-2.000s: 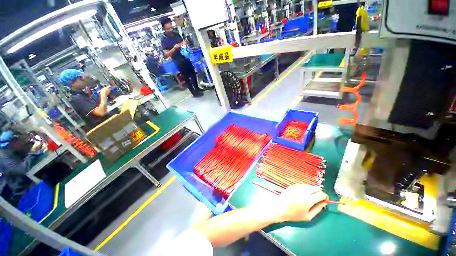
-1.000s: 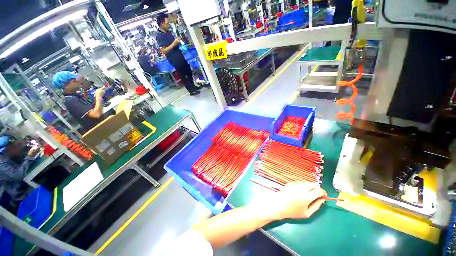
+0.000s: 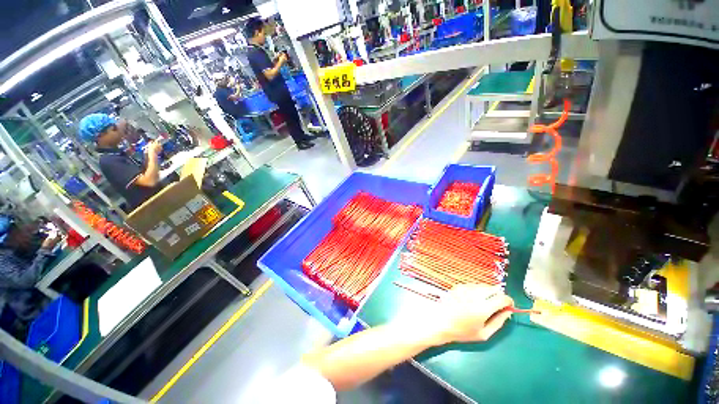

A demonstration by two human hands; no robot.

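Note:
My left hand reaches in from the bottom, its fingers closed on a thin red wire lead that sticks out to the right, just short of the press machine's yellow-edged base. A loose bundle of red wire leads lies on the green bench beyond the hand, with a few leads apart at its near side. More red leads fill the large blue bin on the left. My right hand is not in view.
A small blue bin with short red pieces stands behind the bundle. The press machine stands at the right, an orange coiled hose behind it. A neighbouring bench at left holds a cardboard box. Workers are beyond.
The view has shifted slightly. My left hand stays in nearly the same place by the bundle, still holding the red lead.

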